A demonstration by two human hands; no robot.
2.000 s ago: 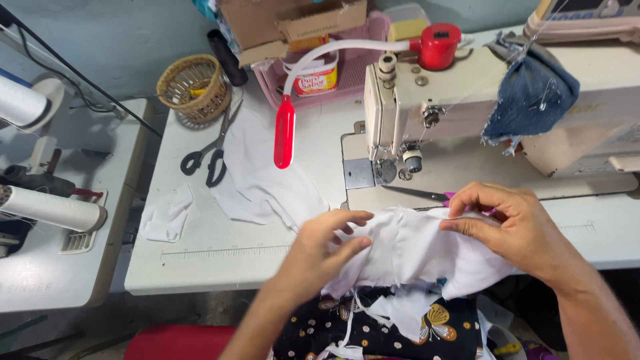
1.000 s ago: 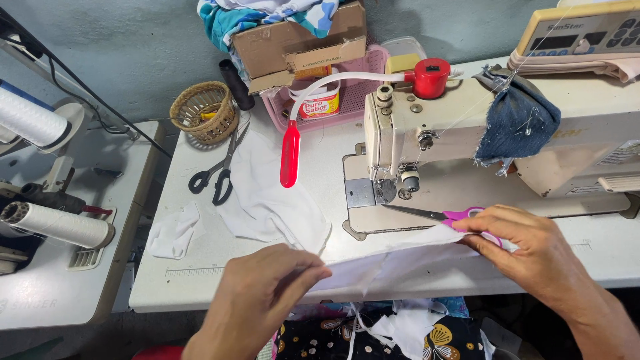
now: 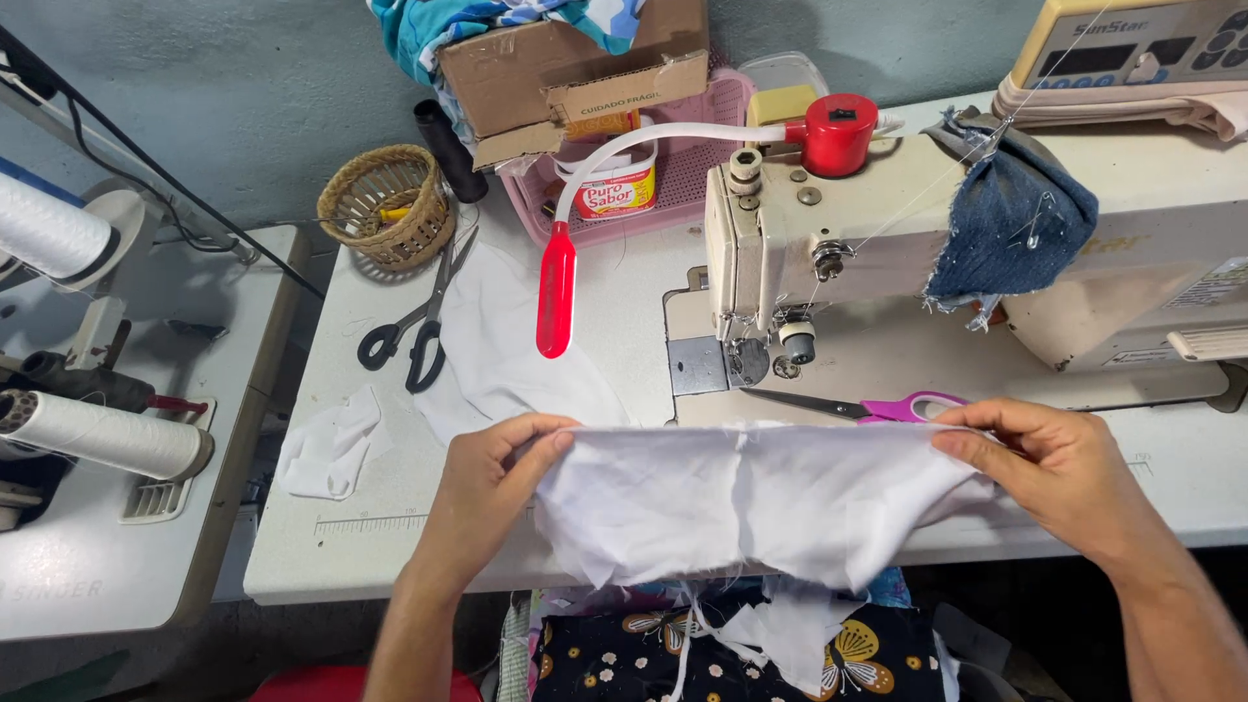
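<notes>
A white fabric piece [image 3: 673,507] with a seam down its middle is stretched between my hands at the table's front edge. My left hand [image 3: 497,487] pinches its upper left corner between thumb and fingers. At the upper right, my right hand [image 3: 1043,468] pinches the same edge. Just behind the cloth lie scissors with magenta handles [image 3: 892,408], their blades pointing toward the needle area of the sewing machine [image 3: 868,205]. More white cloth [image 3: 507,341] lies flat on the table, beside black-handled scissors [image 3: 419,331]. A small white scrap [image 3: 331,444] rests farther left.
A red lamp [image 3: 556,292] with a bendable neck reaches over the table. Behind stand a wicker basket [image 3: 429,239], a black thread cone [image 3: 448,151] and a pink basket [image 3: 721,117] with a cardboard box. Butterfly-print fabric [image 3: 604,648] lies below the table edge. Another machine table [image 3: 88,556] is at left.
The white fabric, bunched and then held low, is now spread wide between both hands. My left hand has moved away from the right one since the first frame.
</notes>
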